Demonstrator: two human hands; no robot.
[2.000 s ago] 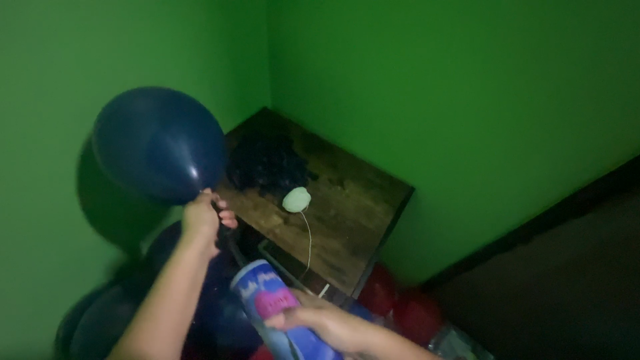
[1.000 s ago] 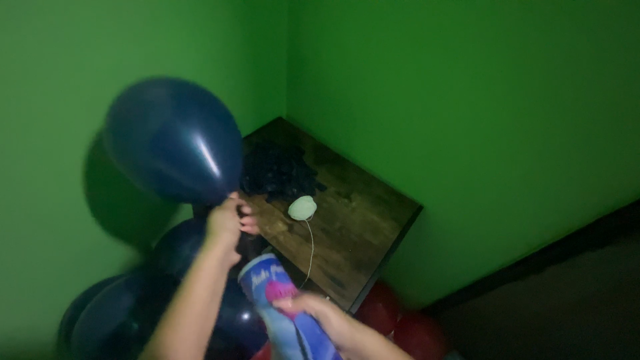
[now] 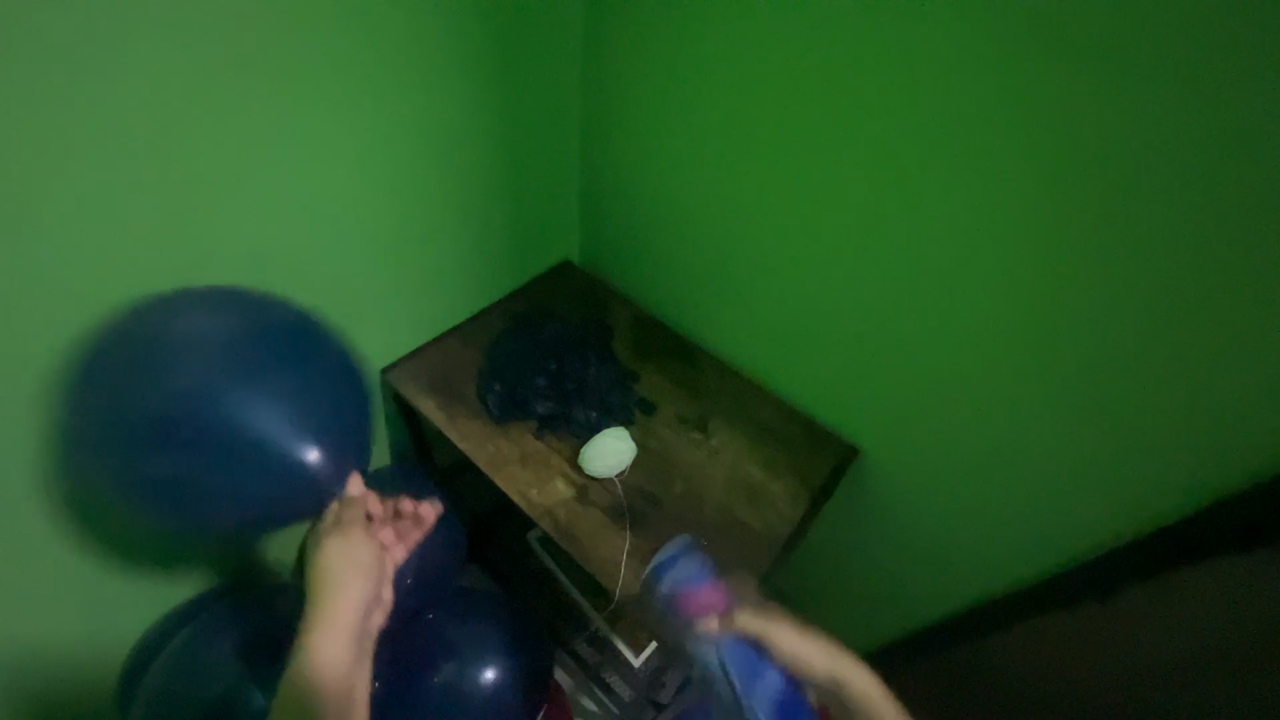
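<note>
My left hand (image 3: 365,535) pinches the neck of a large inflated dark blue balloon (image 3: 215,415) at the left. In my right hand (image 3: 765,625), low in the view and blurred, is a blue cylinder (image 3: 700,610) with a pink patch and writing; its kind is not clear. Between and beyond the hands, a ball of pale string (image 3: 608,453) lies on a brown wooden tabletop (image 3: 720,480), with a loose strand running over the near edge. Beside the ball sits a pile of dark, seemingly uninflated balloons (image 3: 560,375).
More inflated dark blue balloons (image 3: 460,650) crowd below my left hand. The table stands in a corner of green walls (image 3: 900,250). Under its near edge is a dark space with a pale-edged frame (image 3: 590,590). A dark band (image 3: 1100,600) crosses the lower right.
The held balloon has swung lower and to the left relative to the table. The blue cylinder remains in my right hand. The view has shifted somewhat.
</note>
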